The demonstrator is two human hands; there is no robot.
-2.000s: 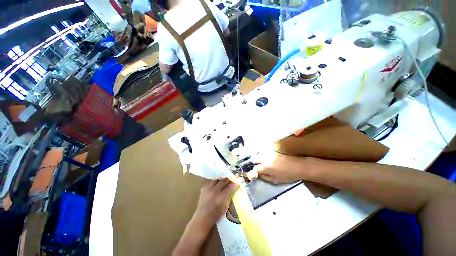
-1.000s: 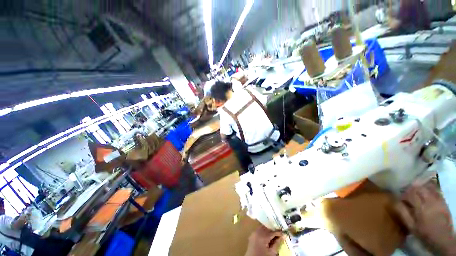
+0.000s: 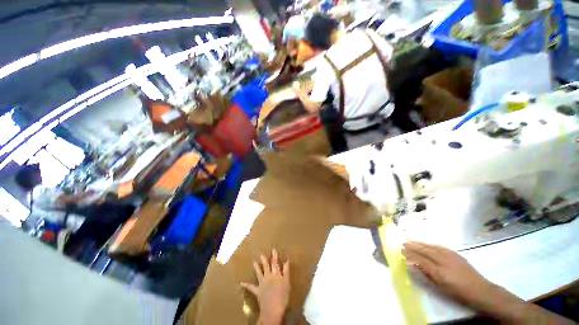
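Note:
The large brown panel (image 3: 295,216) lies left of the sewing machine head, with its upper part raised or folded. My left hand (image 3: 272,287) rests on it palm down with fingers spread. My right hand (image 3: 438,266) lies on the white tabletop just right of the yellow tape strip (image 3: 399,273), fingers extended, holding nothing visible. The white sewing machine (image 3: 470,165) stands at the right. The needle area is blurred, and I cannot tell whether the panel's edge is under the foot.
A person in a white top with brown straps (image 3: 359,79) is beyond the machine. A red crate (image 3: 228,133), a blue bin (image 3: 188,219) and orange pieces (image 3: 176,172) are at the left. A cardboard box (image 3: 447,92) is behind the machine.
The view has swung. The brown panel has shifted left from beneath the machine arm and turned. My left hand now lies spread on it; my right hand has left the brown material and moved to the tabletop.

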